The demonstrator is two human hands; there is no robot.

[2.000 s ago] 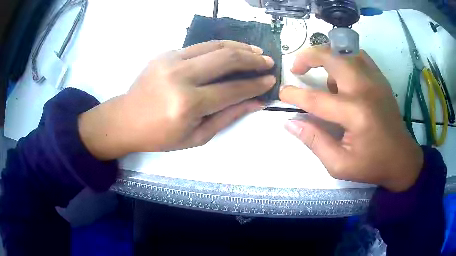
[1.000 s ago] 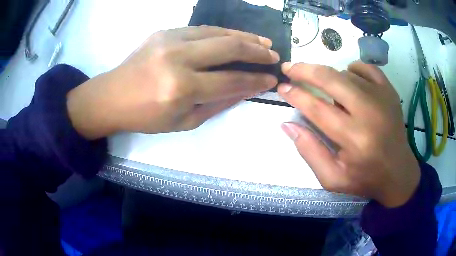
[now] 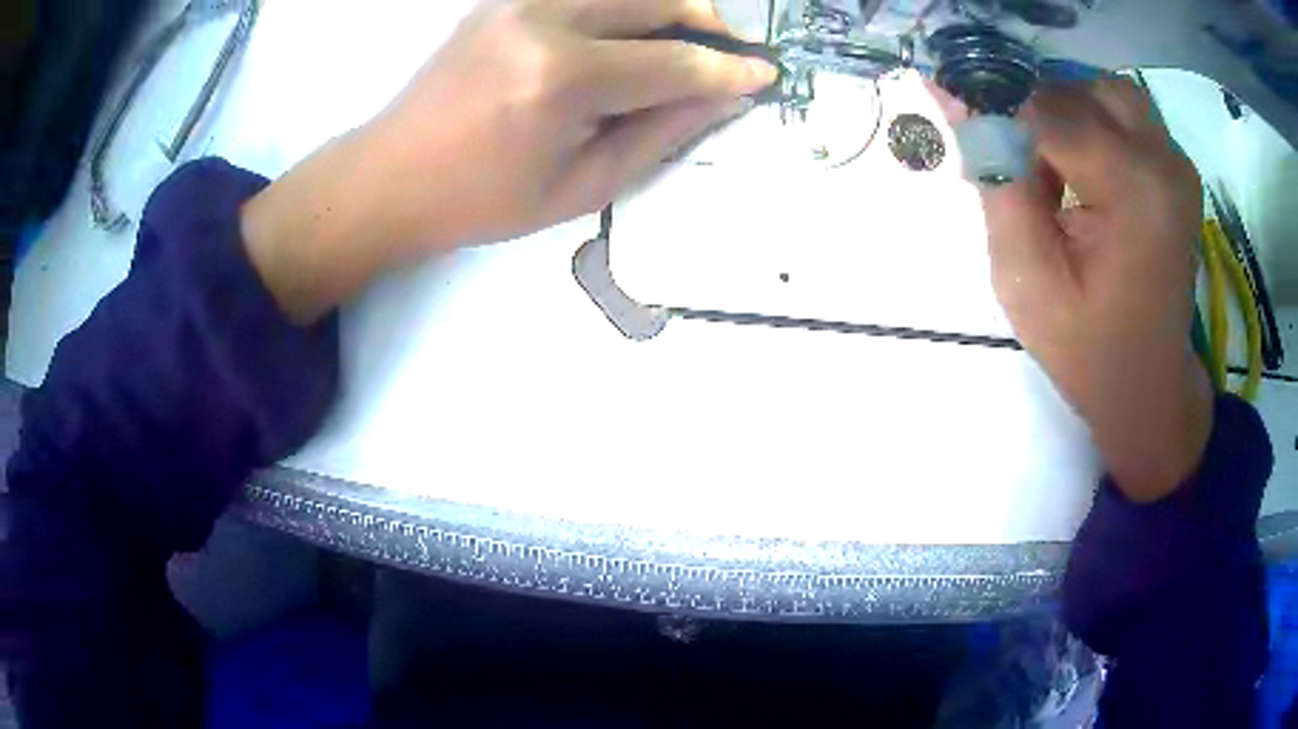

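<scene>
My left hand [image 3: 527, 128] reaches to the presser foot [image 3: 797, 88] at the top. Its fingertips pinch a black fabric piece [image 3: 708, 40], of which only a narrow dark part shows; my hand hides the rest. My right hand [image 3: 1103, 249] is beside and partly behind the grey-capped knob [image 3: 995, 147], right of the needle. Its fingers are bent and partly hidden, so I cannot tell whether they hold anything. The needle plate's round outline shows below the presser foot.
Scissors with yellow and green handles [image 3: 1234, 306] lie at the right, partly behind my right hand. A thin dark tool [image 3: 1248, 257] is beside them. A bent metal rod [image 3: 125, 107] lies at the left. A measuring tape [image 3: 641, 573] runs along the front edge. Blue shows below the table.
My left hand has moved up with the fabric, uncovering the slide cover's seam and grey end. My right hand has left the fabric edge and moved up and right to the knob.
</scene>
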